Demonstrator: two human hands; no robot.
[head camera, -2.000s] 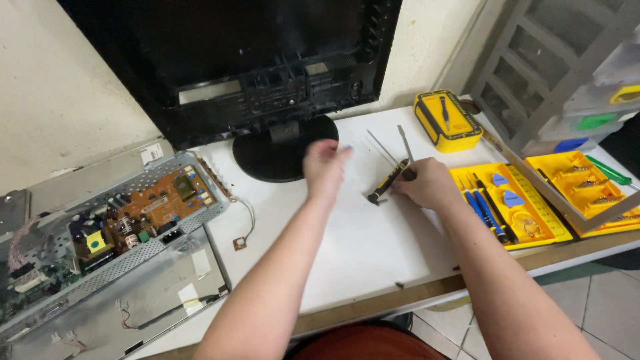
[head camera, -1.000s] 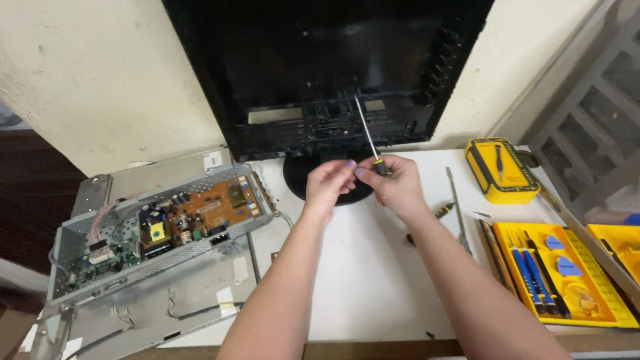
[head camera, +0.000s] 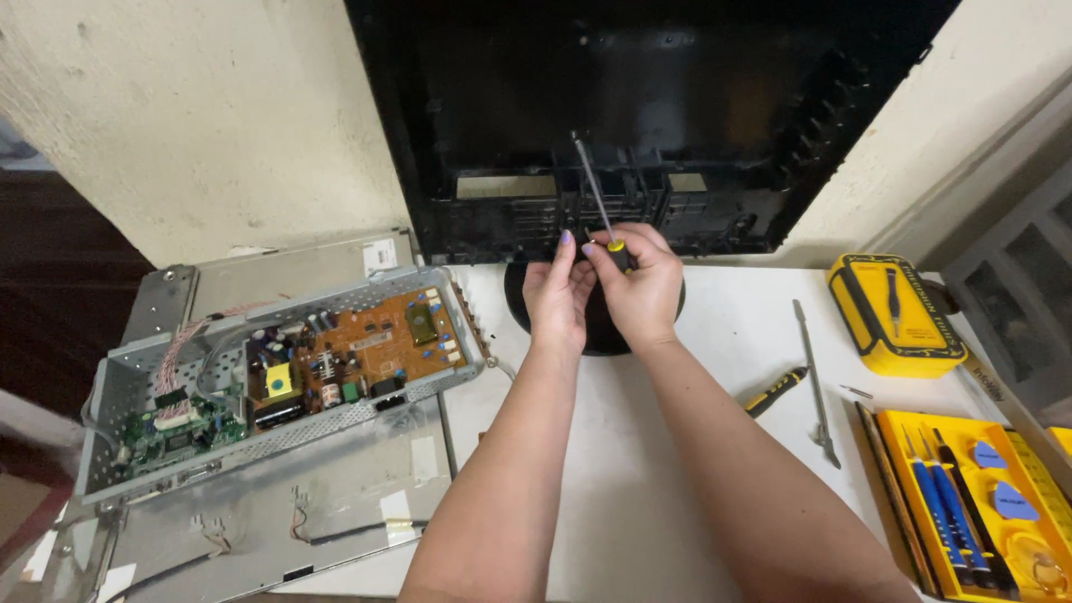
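Observation:
My right hand (head camera: 641, 280) holds a screwdriver (head camera: 596, 186) by its short black and yellow handle, with the long metal shaft pointing up and away. Between its thumb and finger is a small metal piece, too small to name. Close beside it is my left hand (head camera: 557, 297), thumb raised and fingers curled; whether it holds anything cannot be told. Both hands are in front of a black monitor housing (head camera: 670, 100) on a round black stand base (head camera: 512, 306). A yellow and black driver handle (head camera: 777, 392) lies on the table, next to a long metal pry bar (head camera: 814, 377).
Left of my arms, a metal chassis (head camera: 276, 452) with an orange circuit board (head camera: 389, 339) and a green one (head camera: 180, 440) rests on a metal panel (head camera: 352, 502). To the right are a yellow tool case (head camera: 892, 322), a small metal bit (head camera: 856, 391) and a yellow tool tray (head camera: 900, 435).
Two seconds ago my hands were apart, the right one with tools over the table; now they are together before the housing with the screwdriver. The pry bar lies on the table. The view has shifted.

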